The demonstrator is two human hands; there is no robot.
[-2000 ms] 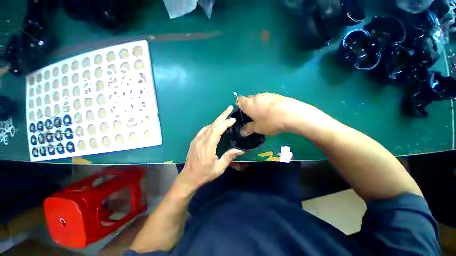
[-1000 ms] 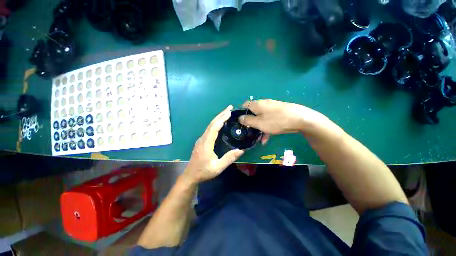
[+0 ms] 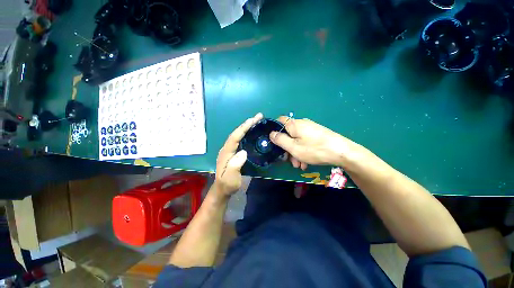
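A black cup housing [image 3: 260,153] is held in both hands over the front edge of the green bench, its open side facing up. A pale spot shows at its centre. My left hand [image 3: 232,160] grips the left side of the housing, with the thumb on its near rim. My right hand [image 3: 304,140] holds the right side, with the thumb inside the rim. A thin lead wire [image 3: 289,118] with a light tip sticks up by the right hand. The white parts tray [image 3: 169,124] lies to the left, with dark inserts [image 3: 118,139] at its near left corner.
More black housings stand at the back right [image 3: 450,45] and back left [image 3: 104,50]. Pale rings [image 3: 79,132] lie left of the tray. White wrapping [image 3: 228,11] is at the back. A red stool [image 3: 160,211] and cardboard boxes [image 3: 93,259] are below the bench.
The view has shifted, so the tray and stool appear further right. The housing has turned upward, showing its inside and pale centre. Both hands remain on it.
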